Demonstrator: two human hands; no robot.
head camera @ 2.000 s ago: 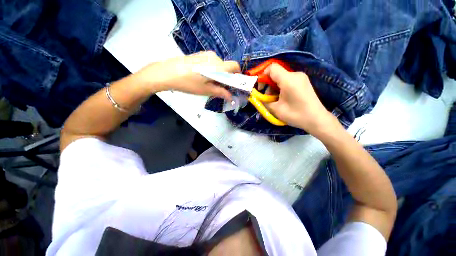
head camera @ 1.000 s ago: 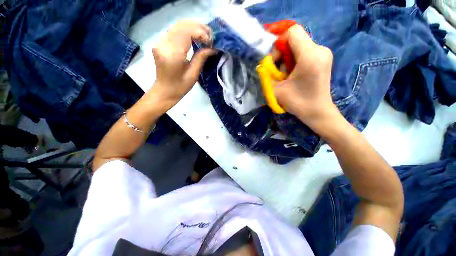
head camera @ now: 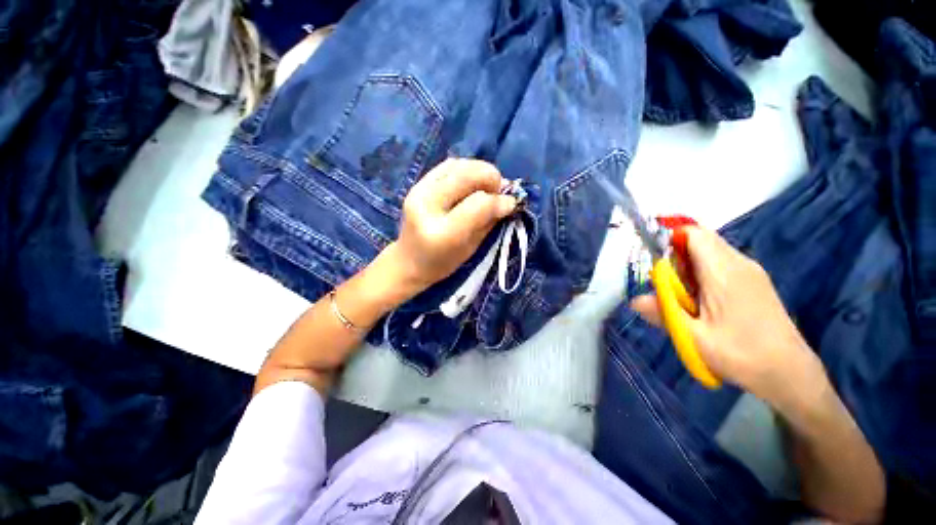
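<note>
Blue denim jeans [head camera: 400, 154] lie on the white tabletop with a five-sided back pocket showing a dark patch. My left hand [head camera: 452, 220] is closed on a bunched part of the waistband area. Pale narrow strips of cloth [head camera: 488, 272] hang below its fingers. My right hand [head camera: 734, 308] holds the scissors [head camera: 677, 308], with one red-orange and one yellow handle, to the right of the jeans. The blades point up and left, apart from my left hand. The blades are slightly blurred.
Dark denim [head camera: 62, 308] is heaped along the left. More jeans [head camera: 821, 277] lie at the right. Pale grey cloth [head camera: 200, 51] sits at the upper left. The white tabletop [head camera: 534, 379] shows in front of the jeans, with small dark specks.
The view has shifted and the jeans lie turned, showing the back pocket. My left hand now grips bunched denim. My right hand has moved right with the scissors, away from the waistband.
</note>
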